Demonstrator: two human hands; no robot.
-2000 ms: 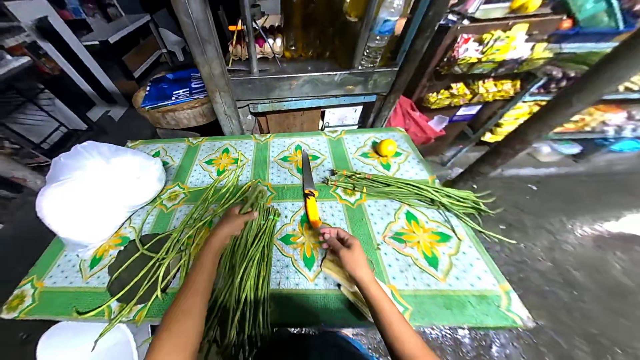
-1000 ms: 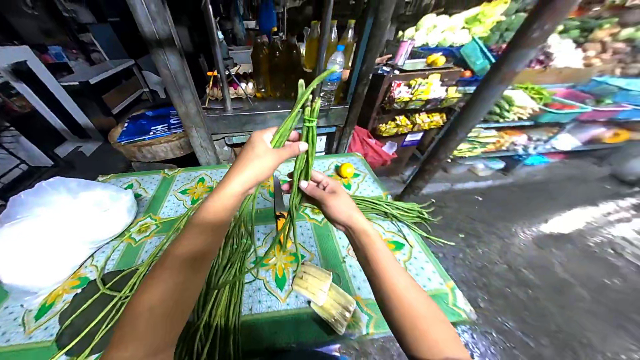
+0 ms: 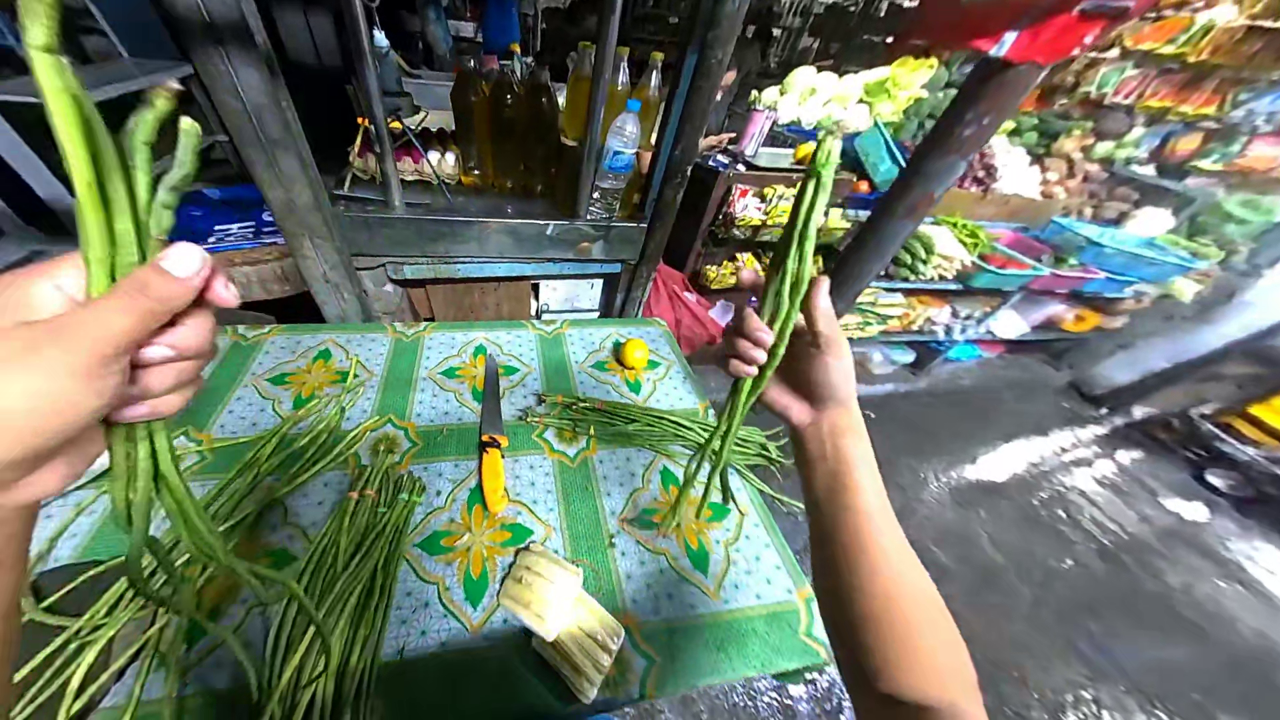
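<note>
My left hand (image 3: 120, 370) is closed around several thick string beans (image 3: 100, 180), raised at the left edge of the view. In my right hand (image 3: 800, 350) a thinner bunch of string beans (image 3: 790, 290) stands upright, its lower ends hanging over the table. Between the hands a knife with a yellow handle (image 3: 492, 475) lies on the patterned tablecloth (image 3: 590, 510). Banded beans (image 3: 345, 590) and loose beans (image 3: 250, 450) spread at the left. Another bundle of beans (image 3: 650, 430) lies at the right, behind the raised bunch. Pale flat strips (image 3: 565, 615) rest near the front edge.
A yellow round fruit (image 3: 633, 353) sits at the table's back right. Beyond the table are a metal ledge (image 3: 490, 235) with a water bottle (image 3: 617, 160) and oil bottles, a slanted post (image 3: 930, 180), and vegetable shelves. A red bag (image 3: 680, 310) hangs behind the right corner.
My hands were together on one upright bunch a second ago; now they are wide apart, each with beans. Two seconds ago both hands were low over the table. The view has tilted up.
</note>
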